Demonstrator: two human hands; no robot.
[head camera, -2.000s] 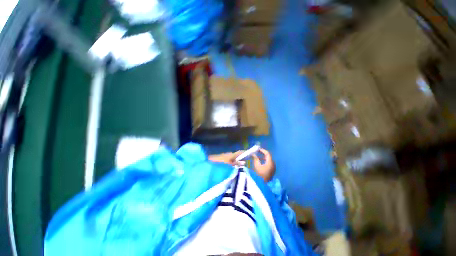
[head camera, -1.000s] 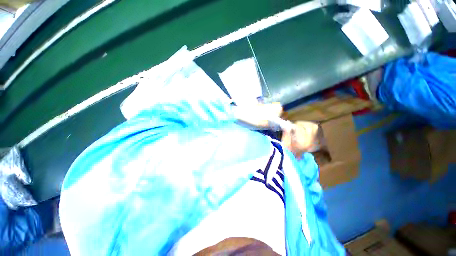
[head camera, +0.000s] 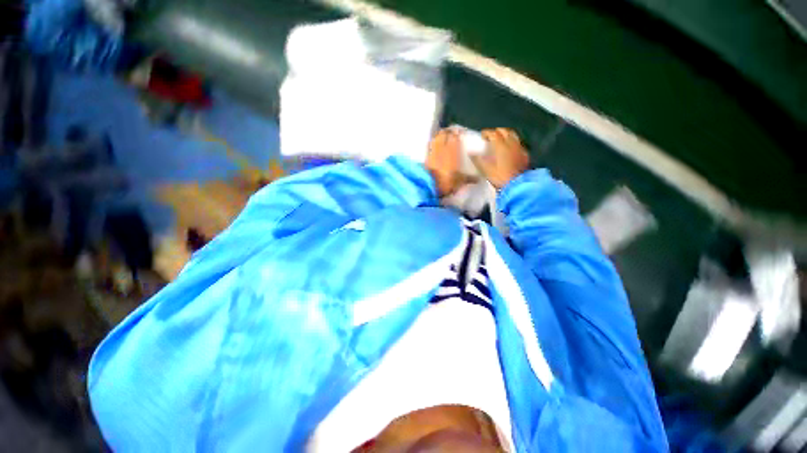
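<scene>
My left hand (head camera: 447, 163) and my right hand (head camera: 504, 157) are close together in front of my chest, over the green bench. Their fingers are closed around a small white packet (head camera: 472, 149); blur hides its exact form. White material hangs below the fingers. A large bright white stack (head camera: 354, 111) lies on the bench just left of my left hand. A clear crinkled bag (head camera: 416, 53) lies at its far right side. A small whitish packet (head camera: 619, 219) lies on the bench right of my right sleeve.
A pale rail (head camera: 566, 111) separates the bench from the dark green conveyor (head camera: 690, 97). More white packets (head camera: 721, 332) lie at the right. At the left are blue floor (head camera: 115, 133), a red item (head camera: 177, 84), blurred brown cardboard (head camera: 199, 212) and blue material at the top corner.
The view has swung round, from cartons on the floor to the bench and white stack. Both hands remain together at a small white item, now over the bench.
</scene>
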